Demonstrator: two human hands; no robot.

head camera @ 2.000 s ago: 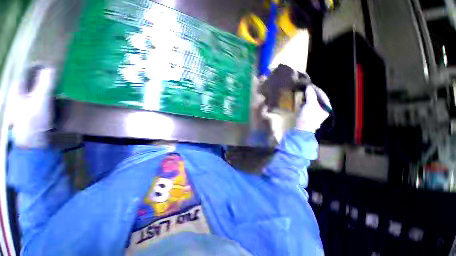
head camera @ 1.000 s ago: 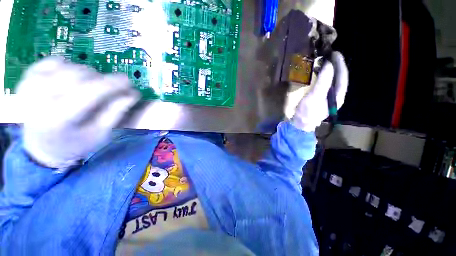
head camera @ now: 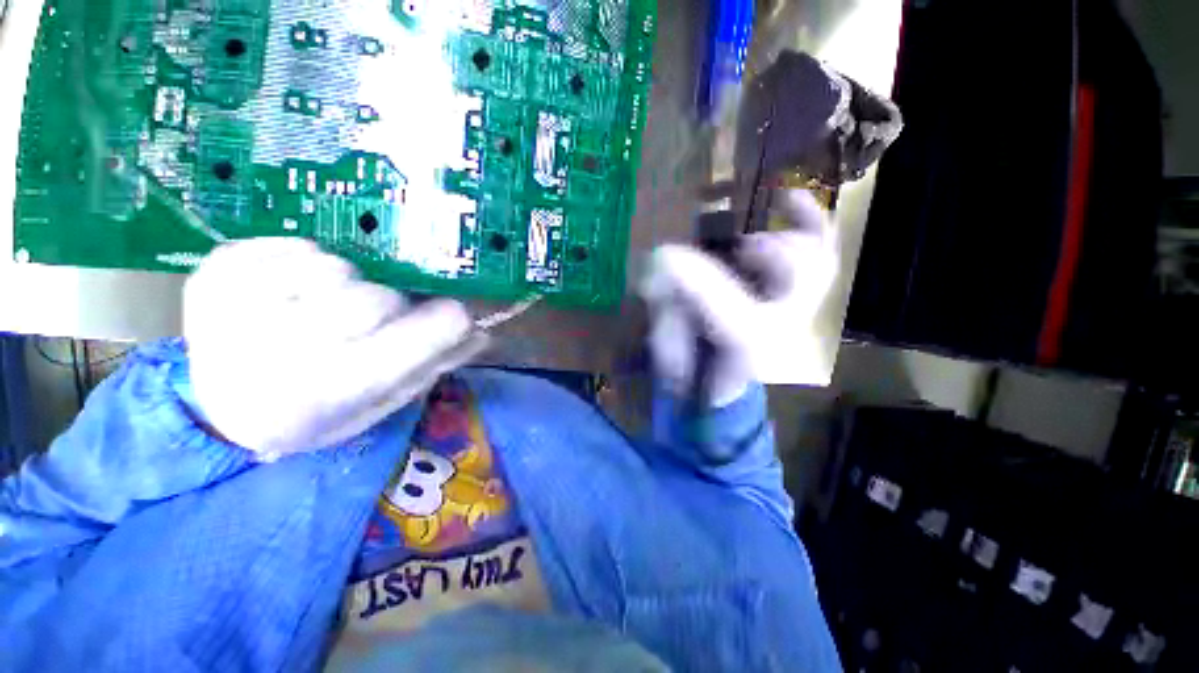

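A large green printed circuit board (head camera: 395, 243) lies on the steel bench, its middle washed out by glare. My left hand (head camera: 309, 342), in a white glove, is over the board's near edge with fingers closed on thin silvery solder wire (head camera: 510, 313), whose end reaches the board's edge. My right hand (head camera: 736, 289), gloved and blurred, is right of the board, around the dark handle of the soldering iron (head camera: 717, 226). The iron's tip is too blurred to make out. The soldering iron stand (head camera: 796, 125) is just beyond my right hand.
A blue tube-shaped tool (head camera: 726, 59) lies right of the board at the top. A black tray (head camera: 980, 171) with a red strip is at the right. Black bins (head camera: 999, 526) with white labels stand at the lower right. The bench's steel edge (head camera: 79, 300) runs along the near side.
My right hand has moved left from the stand with the iron. My left hand has moved right along the board's near edge, and the wire now shows at its fingertips.
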